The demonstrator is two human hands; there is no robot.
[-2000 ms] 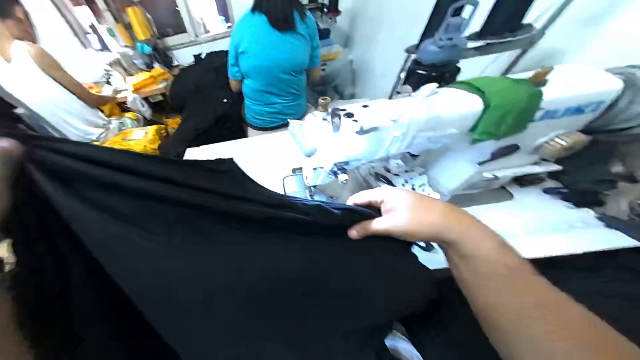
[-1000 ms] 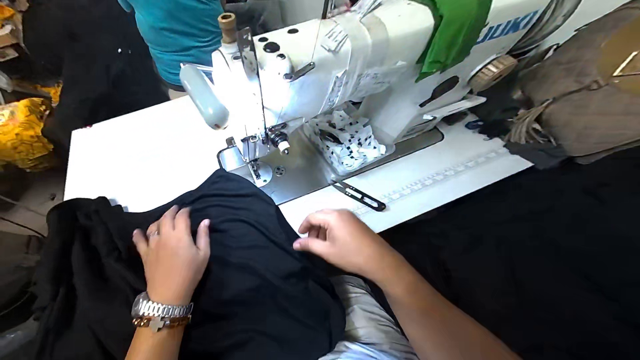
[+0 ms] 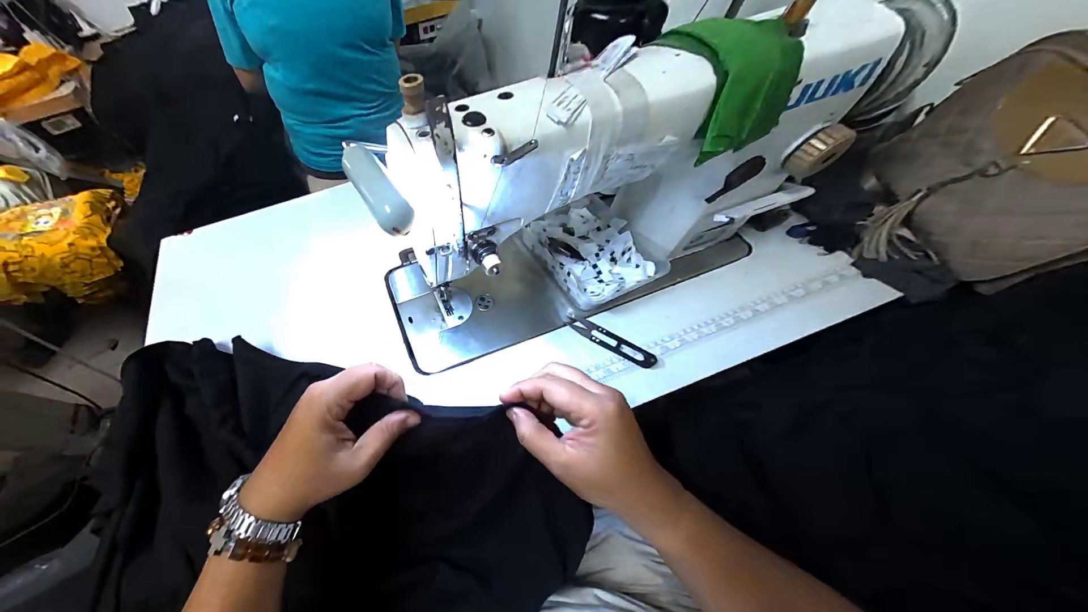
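Observation:
Black fabric [image 3: 442,510] hangs over the near edge of the sewing table [image 3: 246,280] and down across the lap. My left hand [image 3: 340,433] pinches its upper edge between thumb and fingers. A short span to the right, my right hand [image 3: 578,425] pinches the same edge, and the stretch between them looks fairly straight. Beyond both hands stands a white Juki sewing machine [image 3: 527,144], its presser foot [image 3: 444,297] over the metal plate with no fabric under it. Black thread snips [image 3: 612,342] lie on the table just beyond my right hand.
A clear plastic tray of patterned scraps [image 3: 595,263] sits under the machine arm. A ruler scale [image 3: 731,319] runs along the table. Green cloth [image 3: 739,76] drapes over the machine. At right are a brown bag [image 3: 994,170] and more black fabric [image 3: 892,442]. A person in teal [image 3: 319,76] stands behind.
One second ago my left hand lay spread on the fabric and my right was near its edge; now both pinch the edge. Two seconds ago the fabric was held up, stretched wide. The view has shifted.

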